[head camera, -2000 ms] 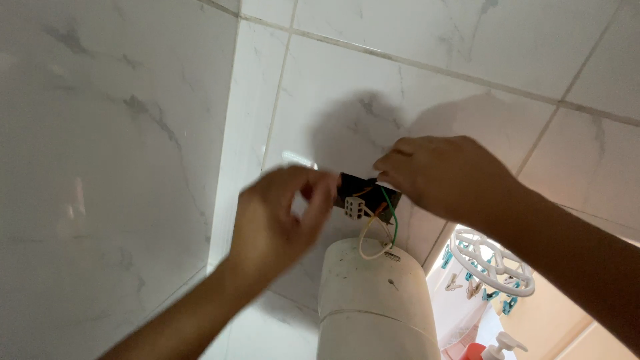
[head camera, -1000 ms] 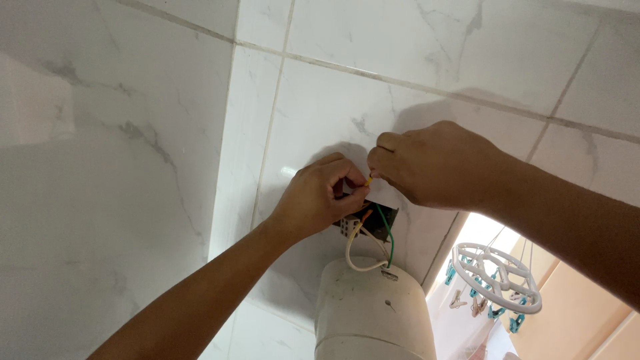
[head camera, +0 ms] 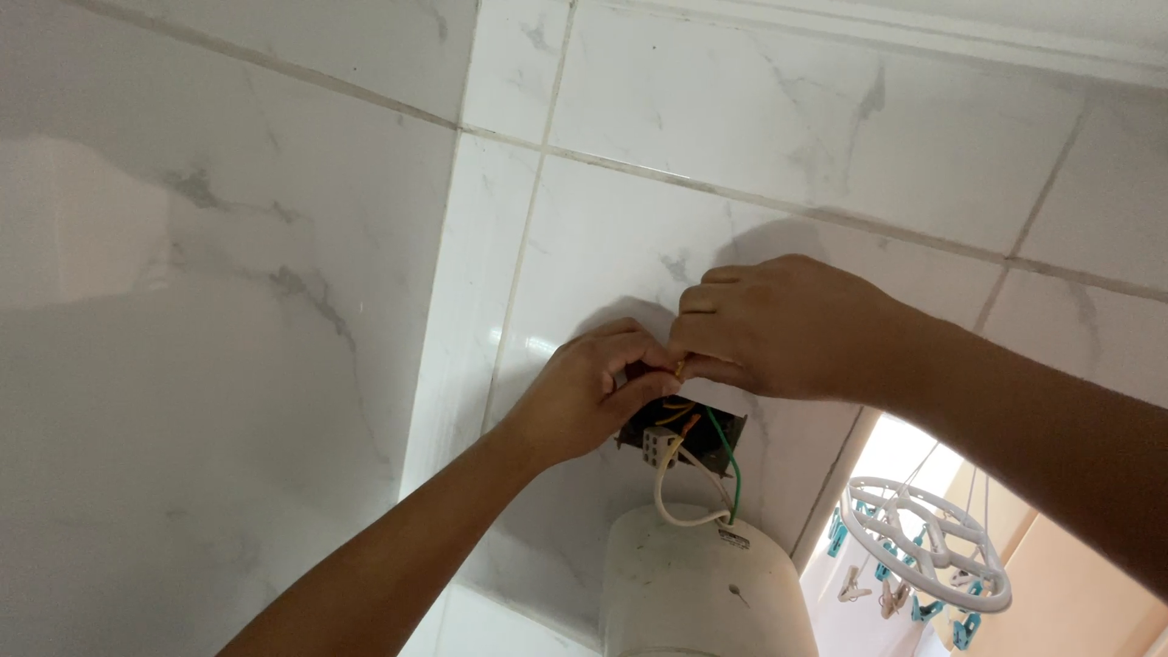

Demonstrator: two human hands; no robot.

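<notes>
My left hand (head camera: 602,388) and my right hand (head camera: 776,328) meet above an open wall box (head camera: 707,438) set in the tiles. Their fingertips pinch a short yellow-orange wire end (head camera: 680,368) between them. A pale terminal block (head camera: 661,446) with several holes hangs at the box's left side. A white wire (head camera: 664,497) loops from near the block to the top of a white cylindrical appliance (head camera: 703,593), and a green wire (head camera: 737,470) runs down from the box to the same spot. More orange wire shows inside the dark box. My fingers partly hide the wire they hold.
Marbled white wall tiles (head camera: 776,128) surround the box, with a wall corner to the left. At the lower right, a round white hanging clothes dryer (head camera: 922,538) with blue and beige pegs hangs in a bright opening, below my right forearm.
Two seconds ago my hands were apart on either side of the box; by one second ago they had come together above it. They remain together now. The view has shifted somewhat.
</notes>
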